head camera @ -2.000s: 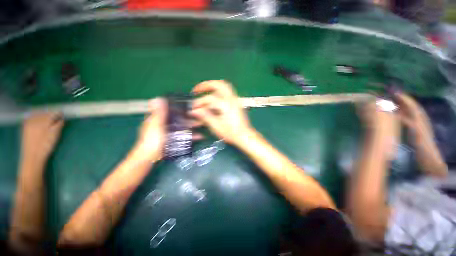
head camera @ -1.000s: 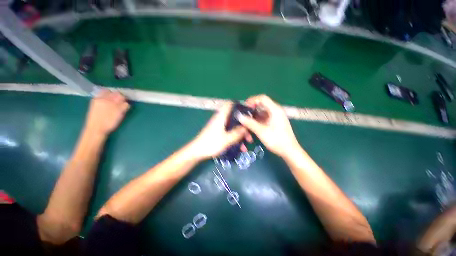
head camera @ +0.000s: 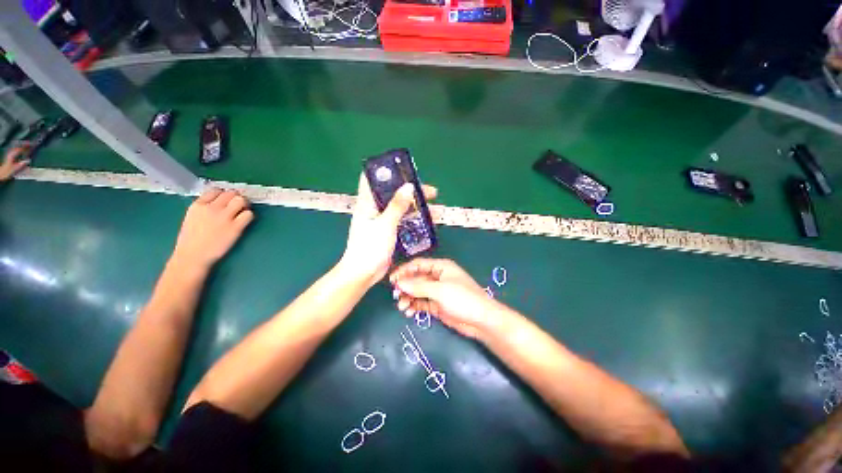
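Note:
My left hand (head camera: 371, 229) grips a black phone body (head camera: 399, 175), held upright with its round-detail side up, over the pale edge strip. The thumb lies across its middle. My right hand (head camera: 439, 291) is just below the phone's lower end, fingers curled together over the green bench. A small pale spot shows at its fingertips; whether it holds a ring is unclear. Several thin white rings (head camera: 365, 361) lie loose below and beside my right hand. Silvery tweezers (head camera: 425, 362) lie among them, crossing a ring.
Other phone bodies (head camera: 572, 178) lie on the green surface beyond the pale strip (head camera: 646, 233), left and right. A neighbour's fist (head camera: 218, 222) rests at the strip on the left, by a grey post (head camera: 102, 111). A red bin (head camera: 445, 32) and white fan (head camera: 628, 32) stand at the far side.
The phone was between both hands; now my left hand alone holds it up and tilted slightly left. My right hand has left it and moved down toward the rings.

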